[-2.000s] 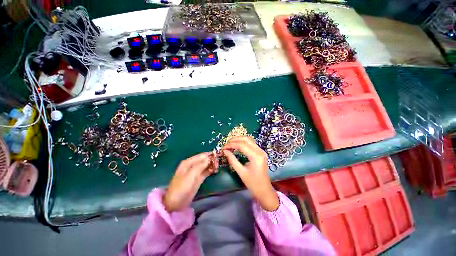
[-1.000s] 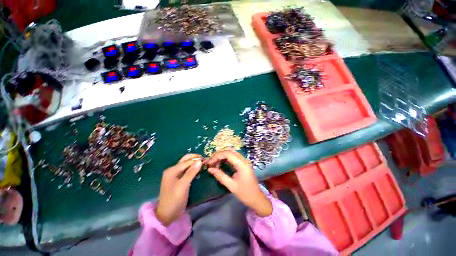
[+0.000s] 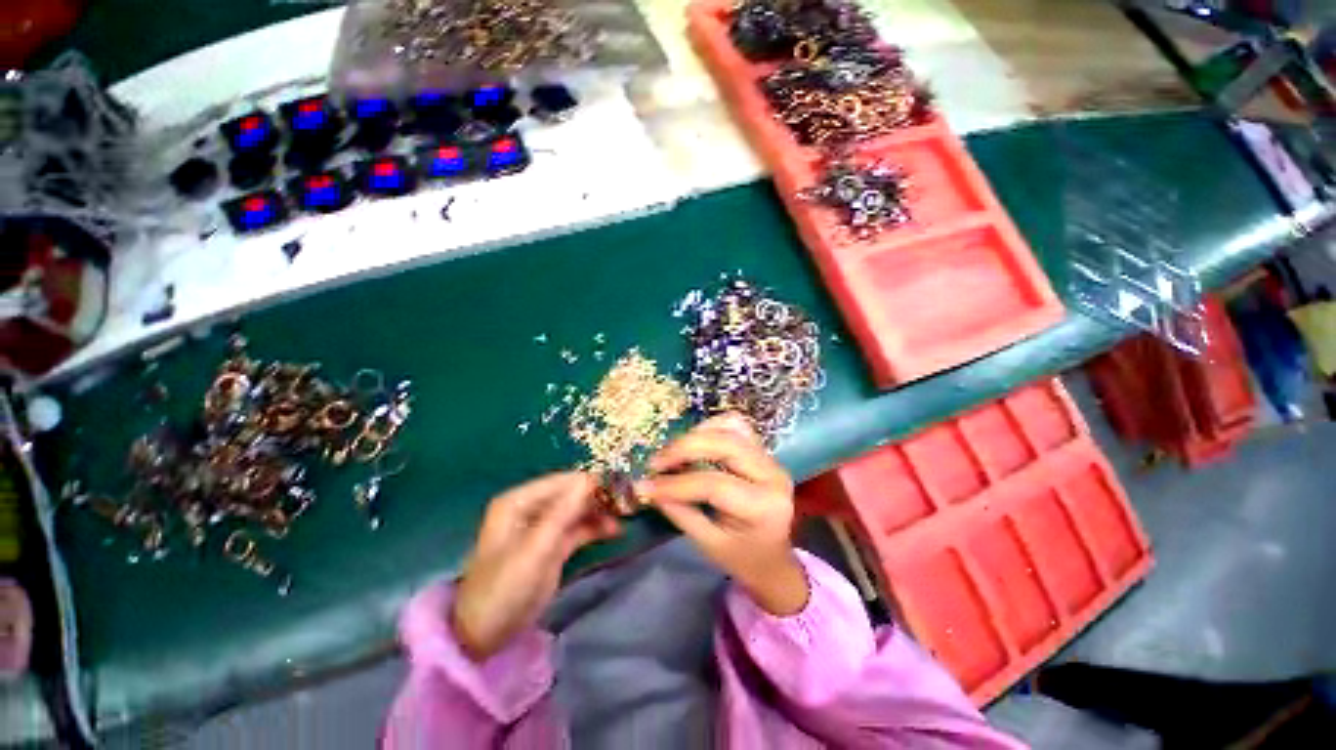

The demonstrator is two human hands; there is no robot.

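Note:
My left hand (image 3: 525,551) and my right hand (image 3: 730,506) meet just in front of the pale pile, near the bench's front edge. A small coppery-dark ring part (image 3: 618,495) is pinched between the fingertips of both hands; its details are blurred and partly hidden by the fingers. The pale gold pile of tiny fittings (image 3: 627,407) lies right behind my fingertips. The denser silver-purple ring pile (image 3: 750,359) lies to its right, partly behind my right hand. The looser copper and dark ring pile (image 3: 249,447) lies spread at the left.
A red compartment tray (image 3: 952,293) with heaped rings in its upper pockets lies at right. Stacked red trays (image 3: 1011,535) sit below the bench edge. Black display units (image 3: 384,177), a clear tray of parts (image 3: 344,66) and white cables (image 3: 59,139) are behind. Clear blister trays (image 3: 1128,286) lie far right.
The view has shifted right, so the bench items sit further left in the picture. Both hands stay together at the pale pile, with fingertips on a small part.

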